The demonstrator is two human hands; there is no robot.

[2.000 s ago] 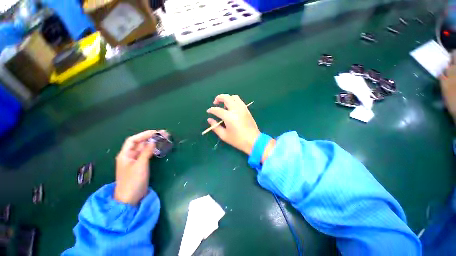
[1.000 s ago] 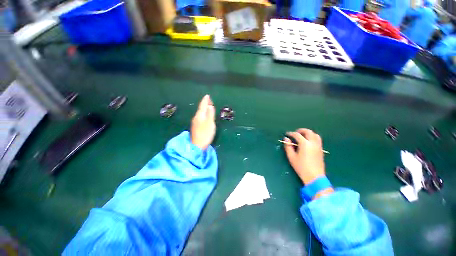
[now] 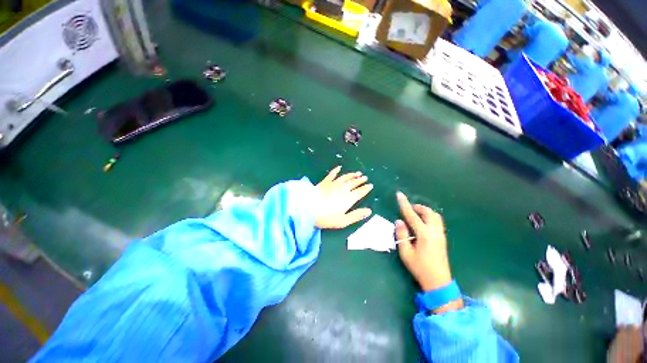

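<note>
My left hand [image 3: 343,201] lies palm down on the green bench [image 3: 319,298], fingers spread and empty, by the upper left edge of a white wipe [image 3: 372,235]. My right hand [image 3: 424,244] is at the wipe's right side, index finger extended. It holds a thin pale wooden stick [image 3: 404,240], mostly hidden by the hand. A watch case [image 3: 352,135] lies beyond my left hand; another watch case [image 3: 280,107] and a third [image 3: 213,72] lie further left. Small white scraps lie between the cases and my hands.
A black elongated device [image 3: 156,110] lies at left near a white machine panel [image 3: 64,53]. A pile of cases [image 3: 573,278] with a wipe is at right. A white parts tray [image 3: 477,85], blue bin [image 3: 550,106], cardboard box [image 3: 411,27] and yellow tray [image 3: 337,15] stand on the far side.
The view has turned left. My left hand has let go of its case and moved from beside the row of cases down beside the wipe, fingers now spread. My right hand has come closer to the wipe.
</note>
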